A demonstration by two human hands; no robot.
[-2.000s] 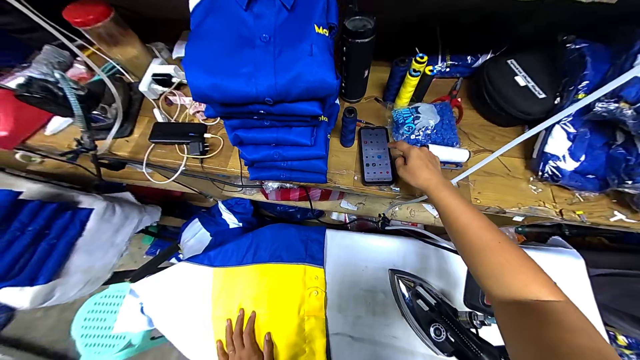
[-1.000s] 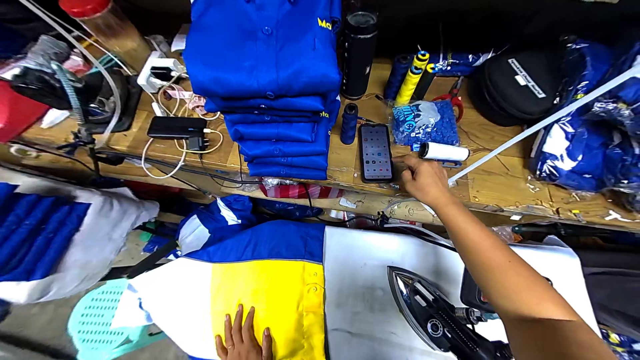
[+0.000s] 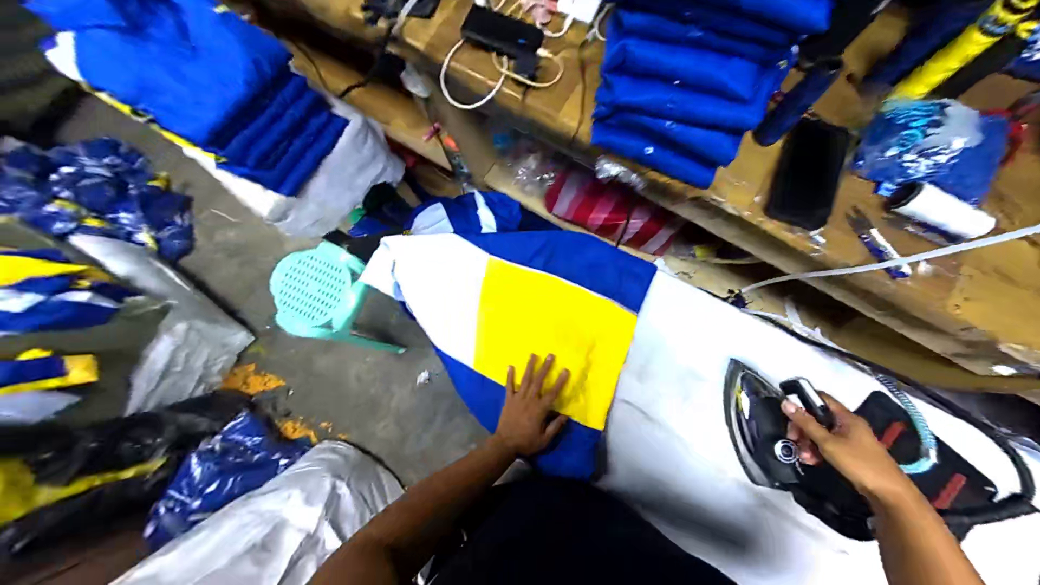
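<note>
A blue, yellow and white garment (image 3: 552,325) lies over the left part of a white-covered ironing board (image 3: 674,390). My left hand (image 3: 532,410) rests on its yellow and blue fabric near the lower edge, fingers spread. On the board to the right stands a clothes iron (image 3: 760,439) on a dark rest pad with red strips (image 3: 946,491). My right hand (image 3: 833,443) is closed around the iron's handle. The smartphone (image 3: 808,173), its screen dark, lies on the wooden shelf away from both hands.
Folded blue shirts (image 3: 682,89) are stacked on the wooden shelf (image 3: 951,309), near a white thread spool (image 3: 942,213) and a power bank (image 3: 501,32). A white cord (image 3: 902,264) crosses the shelf. A green plastic stool (image 3: 317,288) and plastic-wrapped bundles (image 3: 219,479) stand left.
My right hand has left the smartphone's side and taken hold of the iron. The phone's lit screen has gone dark. The view has swung left and tilted.
</note>
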